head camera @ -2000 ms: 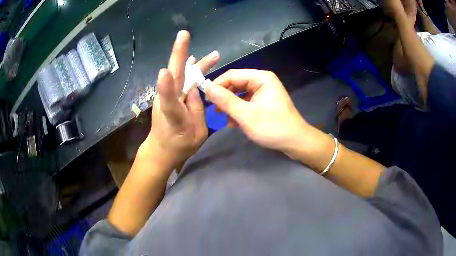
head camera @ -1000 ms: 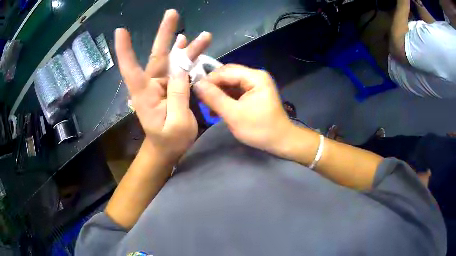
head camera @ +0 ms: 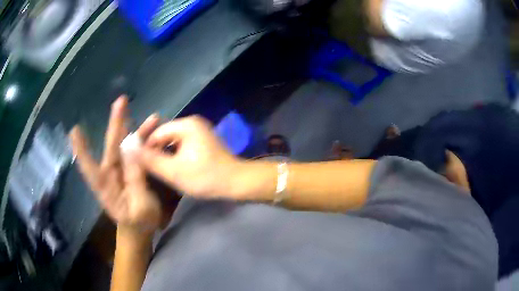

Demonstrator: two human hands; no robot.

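Note:
My left hand (head camera: 122, 187) is raised over the front edge of the dark bench, palm up, with its fingers spread. A white tape wrap (head camera: 131, 143) is around one of its fingers. My right hand (head camera: 196, 162) lies against it from the right, thumb and fingertips closed on the white tape at that finger. Both hands are blurred. The right fingers hide part of the wrap, and a tape roll cannot be made out.
Silvery wrapped bundles (head camera: 37, 170) lie on the bench at left. A blue tray (head camera: 152, 23) with green boards is at the back. A pale disc is at top left. A blue stool (head camera: 341, 65), another person's white-clothed body (head camera: 432, 23) and dark-clothed legs (head camera: 478, 148) are at right.
The view has swung right, bringing the blue tray into sight. Both hands now appear lower and further left. The white tape seen beside the right fingertips earlier no longer shows there.

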